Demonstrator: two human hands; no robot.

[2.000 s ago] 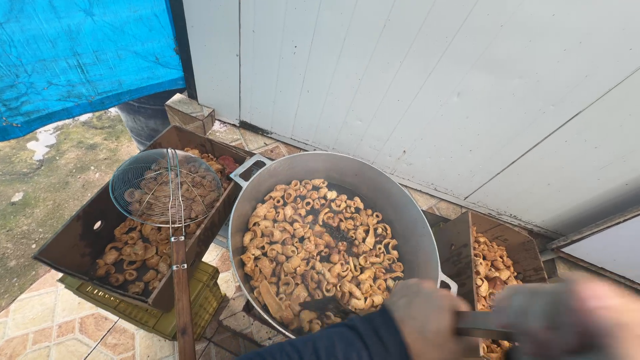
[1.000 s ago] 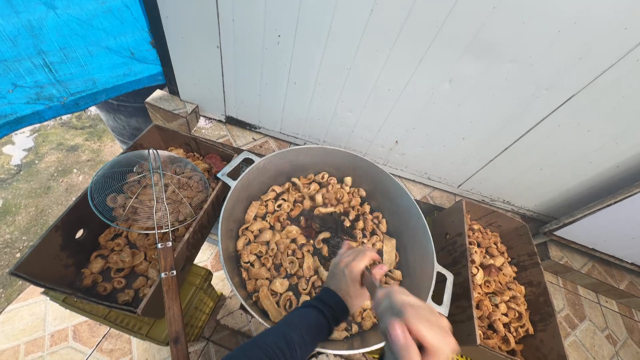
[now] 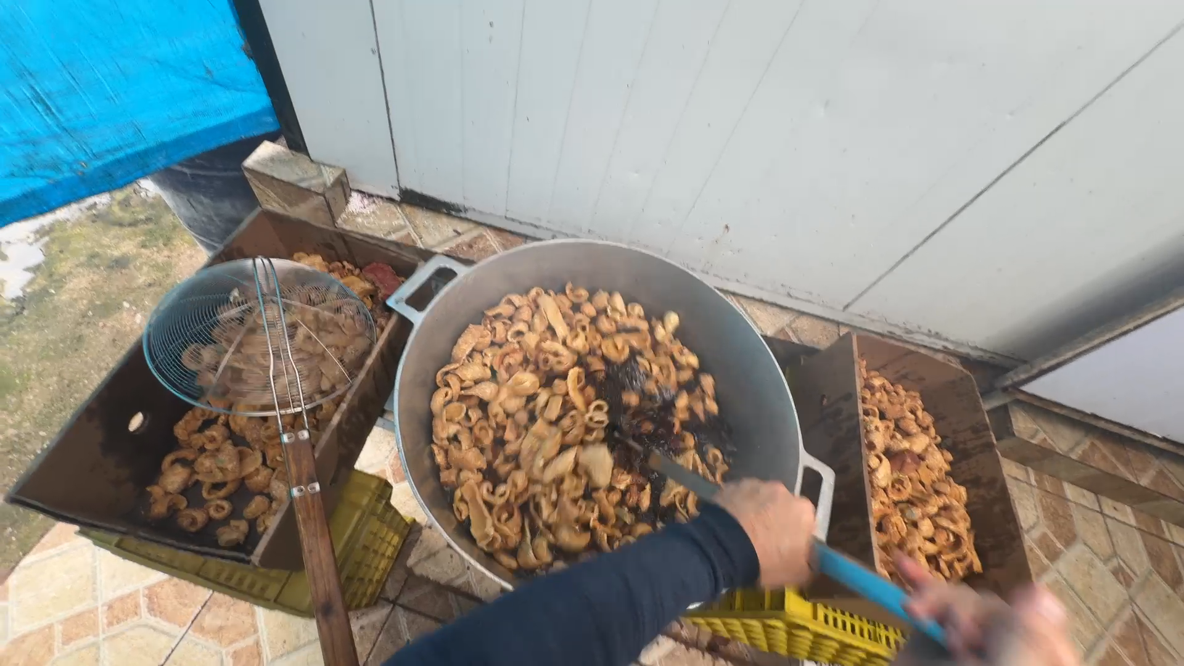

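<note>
A large two-handled metal pot [image 3: 745, 370] holds many curled golden-brown fried pieces [image 3: 527, 416] in dark liquid. My left hand [image 3: 770, 529], at the end of a dark blue sleeve, grips the shaft of a long-handled stirring tool [image 3: 865, 583] beside the pot's right handle. The tool's lower end is sunk among the pieces, so its head is hidden. My right hand [image 3: 990, 615], blurred, is closed around the handle's upper end at the lower right.
A wire-mesh skimmer [image 3: 310, 499] with a wooden handle lies across a brown box [image 3: 83, 462] of fried pieces, on a yellow-green crate [image 3: 370, 527]. Another box [image 3: 832, 425] of pieces stands right, near a yellow crate [image 3: 795, 629]. A pale panel wall [image 3: 721, 120] rises behind.
Both hands have moved from over the pot to its lower right side, still on the tool. The pieces have shifted, and dark liquid now shows at the pot's right.
</note>
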